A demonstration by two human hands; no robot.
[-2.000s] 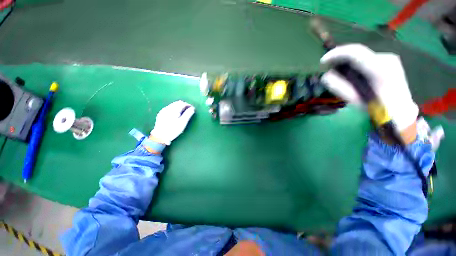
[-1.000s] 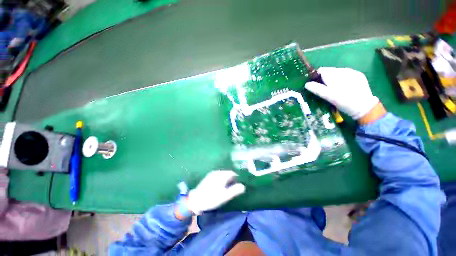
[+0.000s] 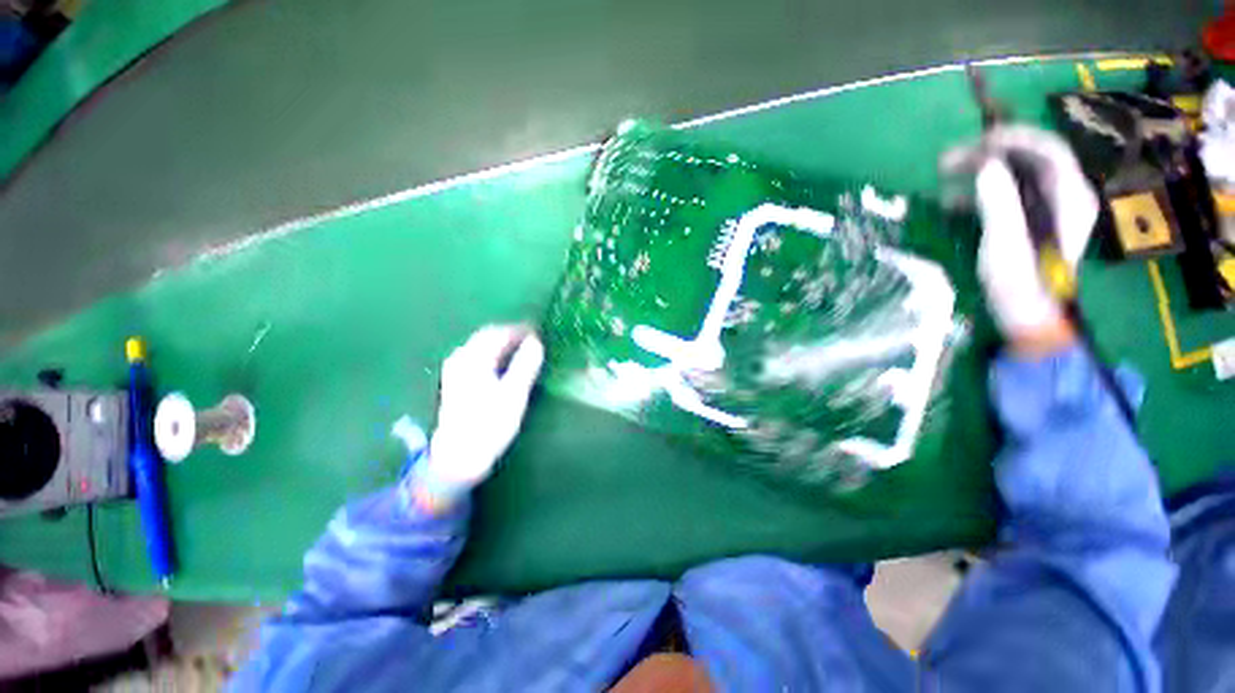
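Observation:
A green printed circuit board [image 3: 677, 278] lies solder side up, motion-blurred, with a bent tinned track [image 3: 731, 278] forming an open frame. My right hand [image 3: 1032, 237], white-gloved and blurred, grips the soldering iron [image 3: 1040, 210] beyond the board's right edge, tip pointing away from me and off the board. My left hand [image 3: 485, 406], white-gloved, is at the board's left edge, thumb and fingers close together; whether it touches the board is unclear. A short piece of solder wire [image 3: 259, 336] shows near the reel [image 3: 203, 424]; the wire at my fingers is too fine to see.
A grey box with a round black opening [image 3: 95, 444] and a blue stick with a yellow end [image 3: 149, 474] are at the left. A black iron stand with a tan square [image 3: 1140, 222] is at the right by yellow tape [image 3: 1165, 314]. The conveyor belt [image 3: 542, 81] runs behind.
The board, earlier on edge with components showing, came down flat and has turned counter-clockwise. My right hand left its edge and moved right with the iron. My left hand moved up to its left edge.

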